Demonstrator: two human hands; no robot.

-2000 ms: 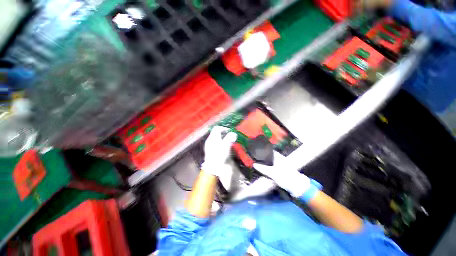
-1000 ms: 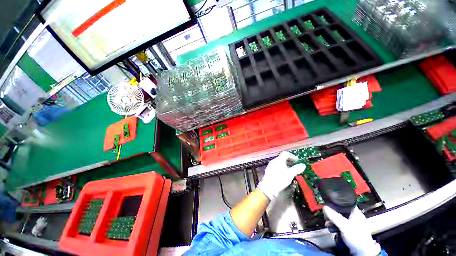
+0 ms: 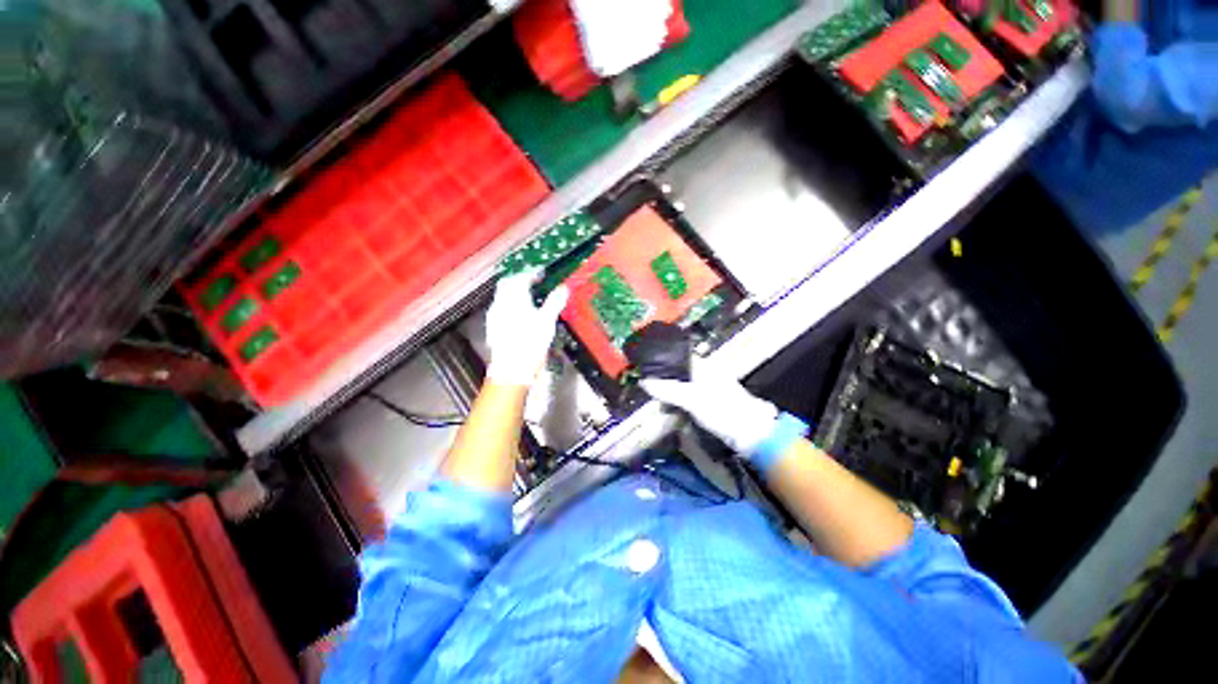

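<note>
A black carrier fixture [image 3: 728, 297] lies on the metal bed in front of me, with a flat red plate [image 3: 644, 246] in it. Small green boards [image 3: 669, 274] lie on the plate. A green board strip [image 3: 550, 246] shows along the fixture's upper left edge. My gloved left hand [image 3: 524, 323] is at the fixture's left corner, fingers apart, by the strip's end; whether it grips the strip is unclear. My gloved right hand [image 3: 717, 405] holds a black handheld scanner [image 3: 659, 350], its head over the plate's lower edge.
A red compartment tray [image 3: 387, 227] with several small boards is on the shelf above. Another loaded fixture [image 3: 922, 70] is up right, near a person's blue sleeve [image 3: 1159, 83]. A black tote [image 3: 1069, 334] holds black carriers at right. A red foam holder [image 3: 147, 588] is lower left.
The view has swung and tilted down; the monitor and fan have left the picture. The scanner stays in my right hand over the plate. My left hand remains at the fixture's left corner.
</note>
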